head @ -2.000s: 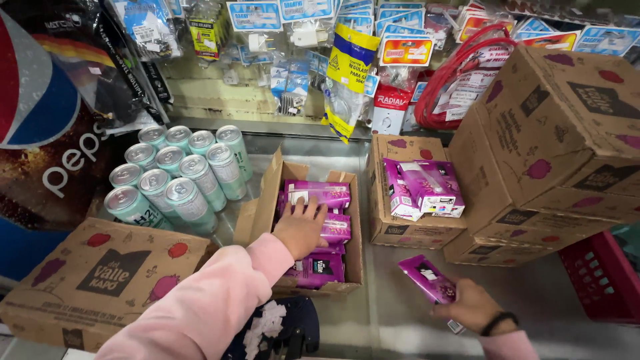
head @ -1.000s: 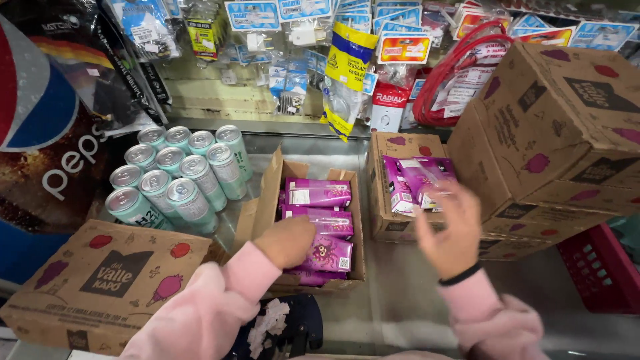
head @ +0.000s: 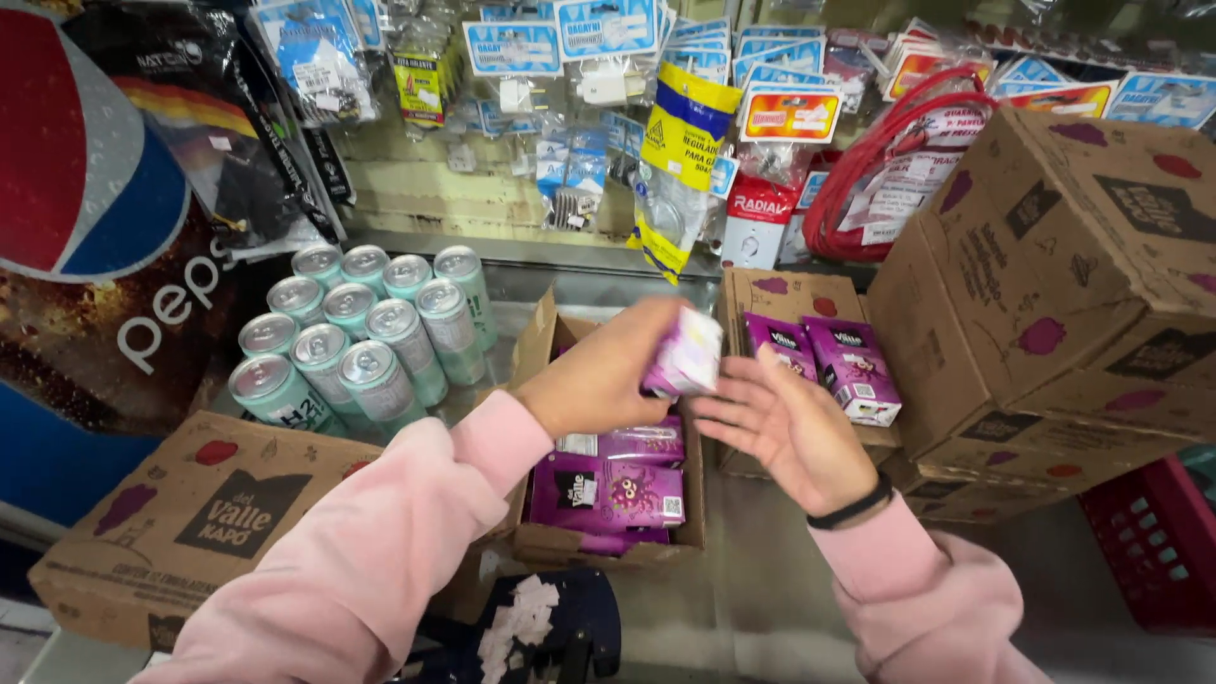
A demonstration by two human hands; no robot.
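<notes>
My left hand (head: 608, 366) grips a purple juice carton (head: 686, 353), its pale end facing right, above the open cardboard box (head: 698, 503). More purple juice cartons (head: 608, 492) lie inside that box. Just right of the held carton, my right hand (head: 793, 427) is spread with nothing in it; whether its fingertips touch the carton cannot be told. Two purple cartons (head: 852, 369) lie side by side on a closed cardboard box (head: 793, 285) at the right. A dark blue tool with crumpled label scraps (head: 522, 617) on it lies below the open box.
Drink cans (head: 366, 332) stand grouped at the left, behind a closed cardboard box (head: 209, 513). Stacked cardboard boxes (head: 1035, 285) rise at the right beside a magenta plastic basket (head: 1149, 551). Packaged hardware, including a yellow bag (head: 689, 142), hangs along the back.
My left hand has risen out of the open box with a carton. My right hand, which held a carton two seconds ago, has moved left from the cartons on the closed box and is empty.
</notes>
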